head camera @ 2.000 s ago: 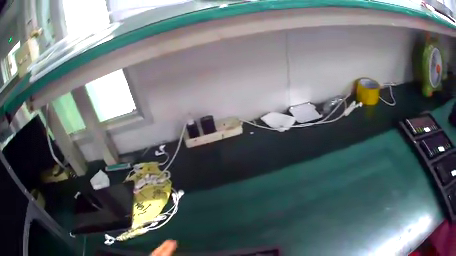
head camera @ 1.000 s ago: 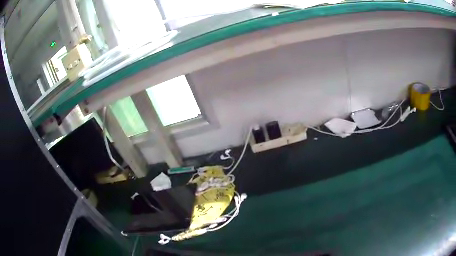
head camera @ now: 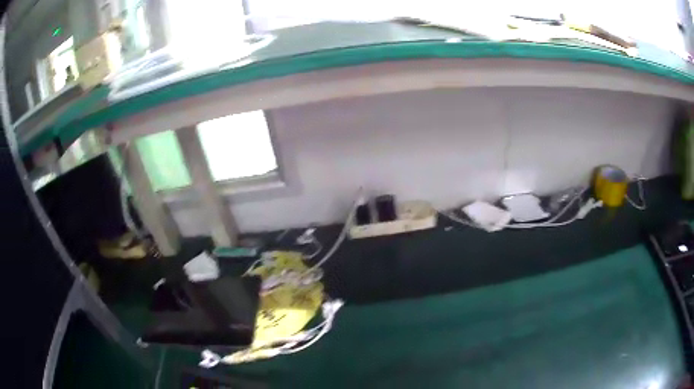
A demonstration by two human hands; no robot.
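Neither of my hands is in the picture. Nearest in front of me, the top edge of a black phone tray (head camera: pixel 217 382) is cut off by the bottom edge, with a small yellow-green lit spot on it. Beyond it, a glossy flat black panel (head camera: pixel 204 313) lies on the bench at left. White wired earphones (head camera: pixel 310 334) lie on and around a crumpled yellow bag (head camera: pixel 285 313) with dark handwriting, right beside the panel. Another phone tray (head camera: pixel 671 267) with dark phones stands at the right edge, partly cut off.
A cream power strip (head camera: pixel 396 222) with black plugs lies by the wall. White papers (head camera: pixel 487 215), a white cable and a yellow tape roll (head camera: pixel 610 186) are to its right. A green-edged shelf (head camera: pixel 365 59) spans above. A monitor (head camera: pixel 84 205) and metal-framed black partition stand at left.
The view swung left, then partly back right and up. A hand's fingertips at the bottom edge two seconds ago are gone. The right tray left the view almost fully and shows again.
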